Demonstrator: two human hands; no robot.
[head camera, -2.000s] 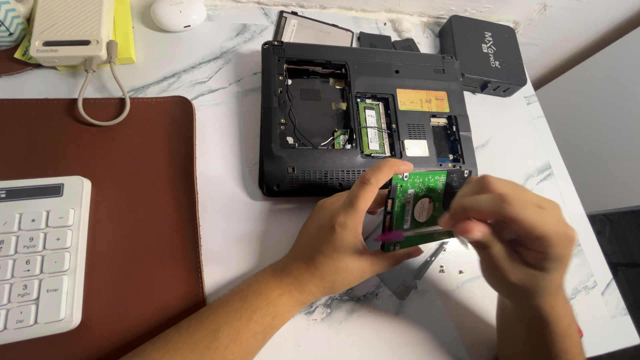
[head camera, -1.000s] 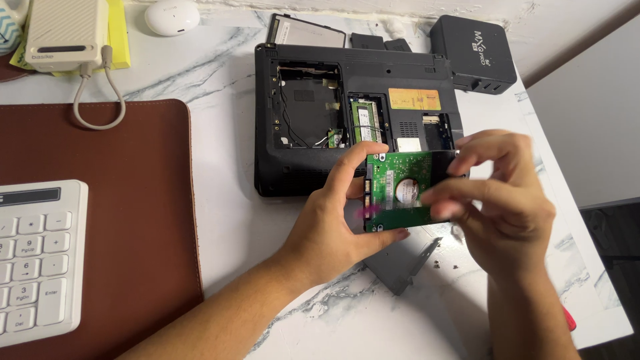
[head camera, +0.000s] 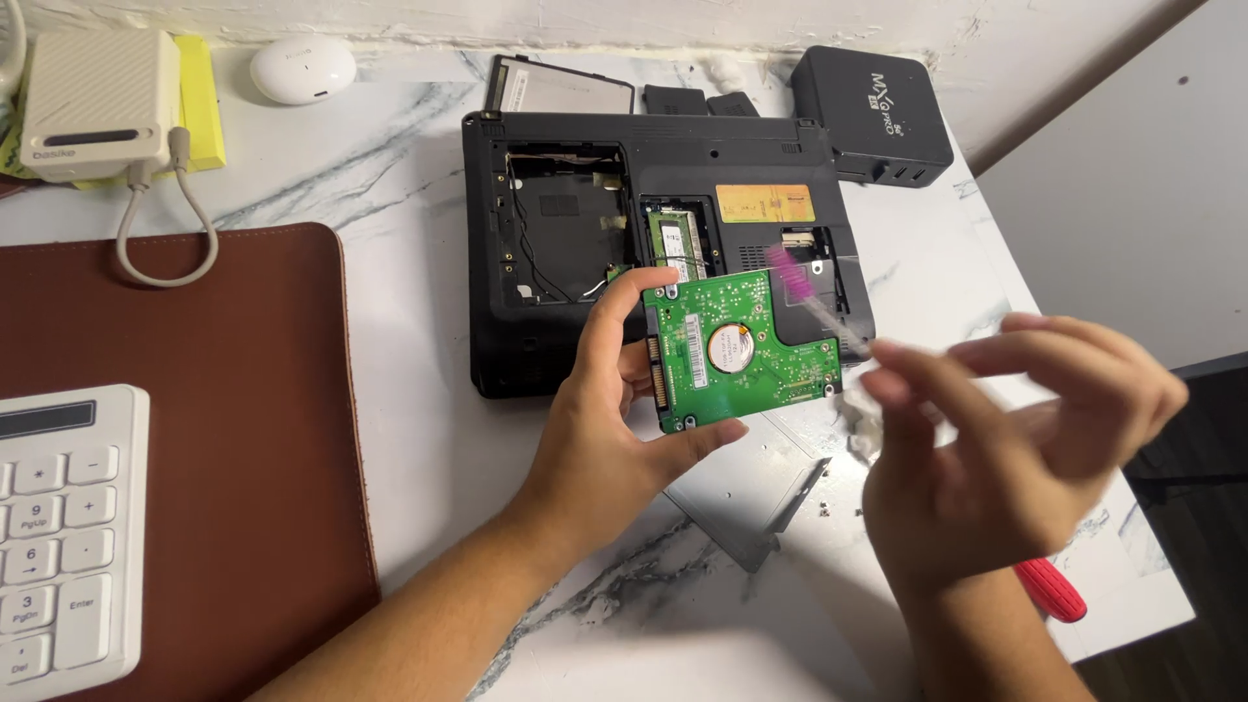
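Note:
My left hand (head camera: 624, 409) grips a 2.5-inch hard drive (head camera: 721, 390) by its connector end, with the green circuit board facing me. Between the thumb and fingers of my right hand (head camera: 985, 439) is a small brush with purple bristles (head camera: 792, 276) and a clear, thin handle. The bristles are over the upper right part of the drive; whether they touch it I cannot tell. Behind the drive lies a black laptop (head camera: 556, 331), underside up, with its bays uncovered. A green memory module (head camera: 671, 239) shows in the middle bay.
A metal bracket (head camera: 731, 507) and several small screws (head camera: 825, 509) lie below the drive. A red handle (head camera: 1051, 591) is partly under my right wrist. A black TV box (head camera: 873, 117), a removed cover (head camera: 561, 88), a white keypad (head camera: 73, 546) and a brown desk mat (head camera: 244, 439) surround the laptop.
The brush has moved from the lower left of the drive's board to its upper right. My right hand has shifted right, away from the board. My left hand keeps its hold on the drive.

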